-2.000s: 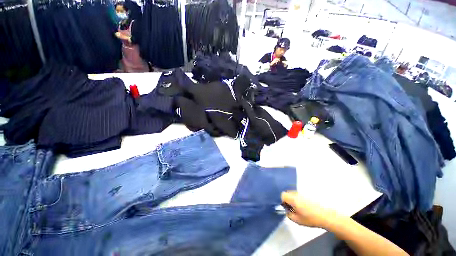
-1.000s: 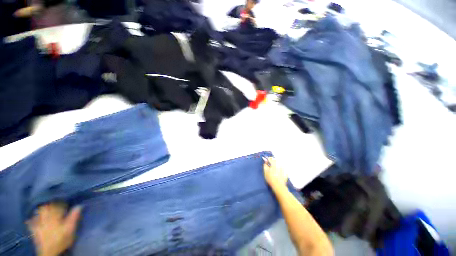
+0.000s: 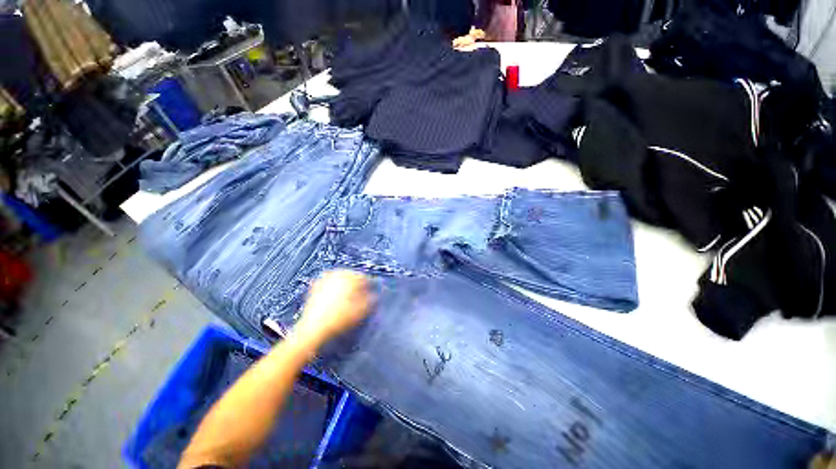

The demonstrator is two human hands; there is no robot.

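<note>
A pair of blue jeans (image 3: 541, 339) with dark drawings and lettering lies across the table, its legs spread toward the right. My left hand (image 3: 339, 307) is on the denim near the waist end; it looks rounded, but its fingers are blurred and I cannot tell whether they grip cloth. A small bit of my right hand (image 3: 822, 461) shows at the bottom right corner, at the near leg's end, mostly cut off by the picture's edge. Stacked jeans (image 3: 266, 206) lie left of the waist.
A blue bin (image 3: 174, 403) holding dark cloth stands below the table's left edge. Pinstriped garments (image 3: 435, 105) and a red object (image 3: 512, 77) lie at the back. Black garments with white stripes (image 3: 678, 147) lie at the right. Crumpled denim (image 3: 215, 147) lies at the far left.
The view has swung left, bringing the stacked jeans and blue bin into sight. My left hand has moved onto the waist end. My right hand is now almost out of the picture.
</note>
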